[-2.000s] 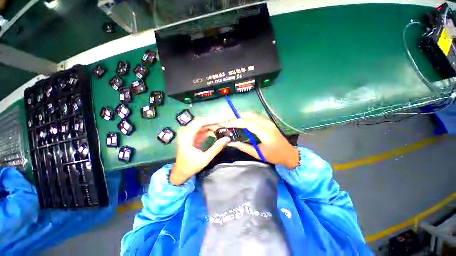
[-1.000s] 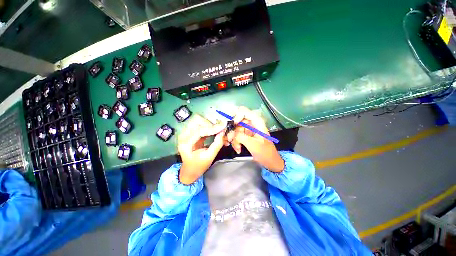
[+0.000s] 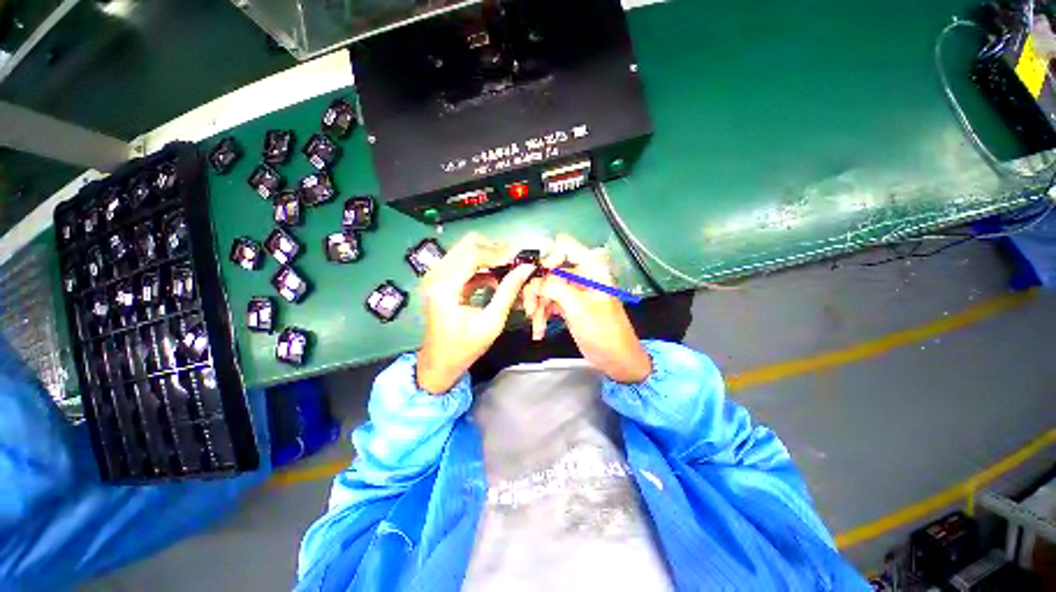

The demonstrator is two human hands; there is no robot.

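A small black module (image 3: 526, 259) is held between my two hands near the mat's front edge, partly hidden by fingers. My left hand (image 3: 466, 303) grips it from the left side. My right hand (image 3: 579, 306) is at its right side and holds a thin blue stick tool (image 3: 596, 285), which slants down to the right. The black test fixture (image 3: 498, 127) stands just beyond my hands, with a red switch and displays on its near edge. Several loose modules (image 3: 286, 207) lie on the green mat to the left.
A black gridded parts tray (image 3: 162, 399) with modules in its far part stands at the left, beside a pale grey tray (image 3: 35, 312). A cable (image 3: 631, 241) runs right from the fixture. A device with a yellow label (image 3: 1028, 72) sits far right. A blue sleeve shows lower left.
My hands have come together around the module and moved slightly away from my body. The blue stick tool lies flatter, its near tip now hidden at the fingers. The blue-clothed person at left has shifted.
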